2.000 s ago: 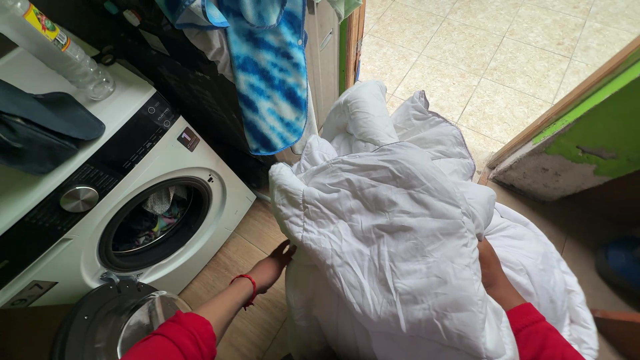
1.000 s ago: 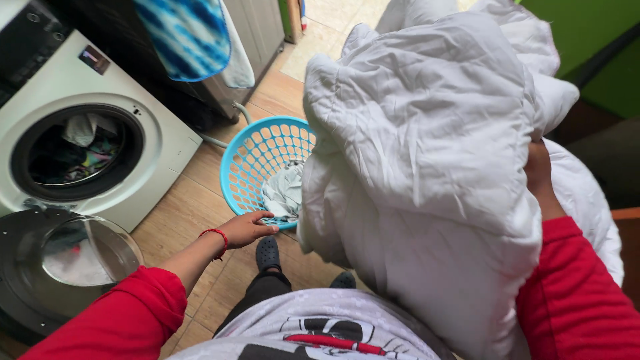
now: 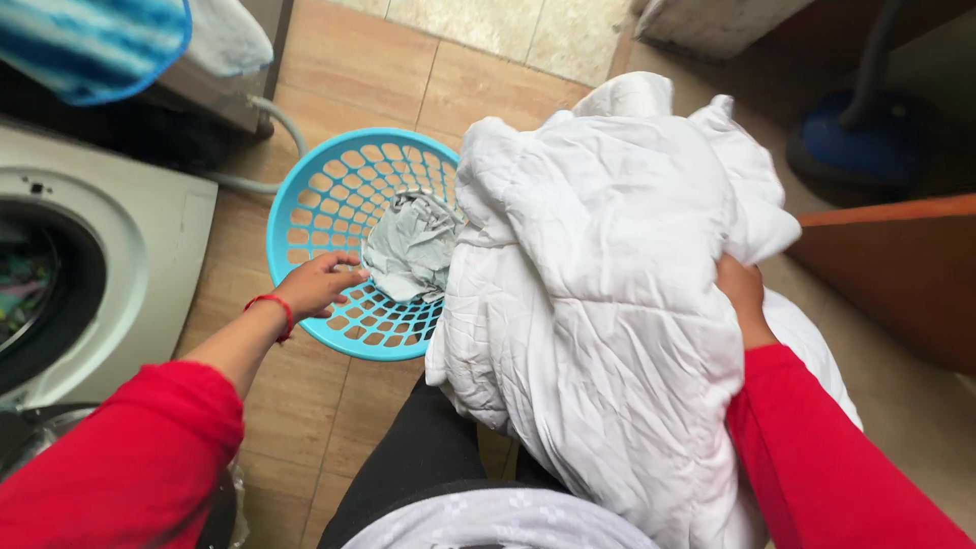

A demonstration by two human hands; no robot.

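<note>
A bulky white quilted comforter [image 3: 610, 290] hangs bunched in front of my body. My right hand [image 3: 741, 293] grips its right side, with the fingers partly hidden in the folds. My left hand [image 3: 324, 284] is over the near left rim of a round blue plastic laundry basket [image 3: 286, 221], fingers apart and nothing held. Just beyond its fingertips, a crumpled pale grey cloth [image 3: 412, 244] lies in the basket. The comforter covers the basket's right edge.
At the left stands a white front-loading washing machine [image 3: 164, 229] with its door open and laundry inside. A grey hose [image 3: 286, 126] runs behind the basket. A blue tie-dye cloth [image 3: 99, 46] hangs upper left. An orange-brown panel [image 3: 900, 267] and a blue object [image 3: 862, 145] are at the right.
My left hand has left the comforter's side, where it was two seconds ago, and is now over the basket. My right hand still grips the comforter. The view has tilted down.
</note>
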